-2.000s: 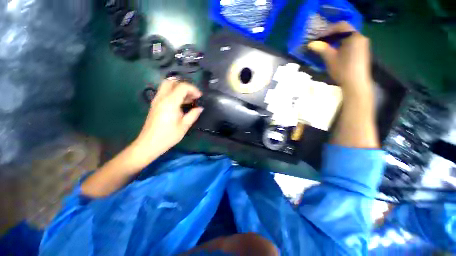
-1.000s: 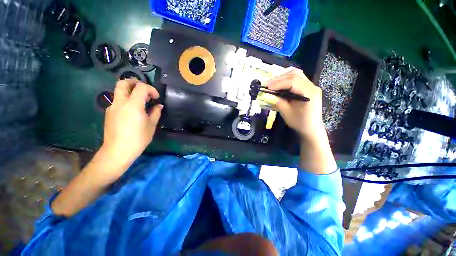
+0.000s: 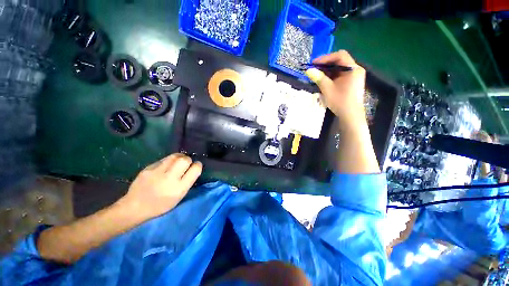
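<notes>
The white fixture (image 3: 304,114) sits on the black fixture base (image 3: 223,162), with a small dark part lying in its middle. A grey ring part (image 3: 270,152) is at its lower left, beside a yellow bar (image 3: 296,143). My right hand (image 3: 343,84) holds the thin dark tweezers (image 3: 335,67), tips at the near edge of the right blue bin (image 3: 296,46) of small silver parts. My left hand (image 3: 164,181) rests at the bench's front edge, fingers curled together, with nothing visible in it. An orange-tan ring (image 3: 226,88) lies on the base's left part.
Several black round parts (image 3: 124,122) lie on the green bench at left. Another blue bin (image 3: 220,22) holds silver bits behind the base. A black tray (image 3: 385,100) stands right of the fixture, with clear trays of black parts (image 3: 424,145) beyond. A person's blue sleeve shows lower right.
My left hand has moved from the black round parts down to the bench's front edge. My right hand has moved with the tweezers from the white fixture up to the right blue bin.
</notes>
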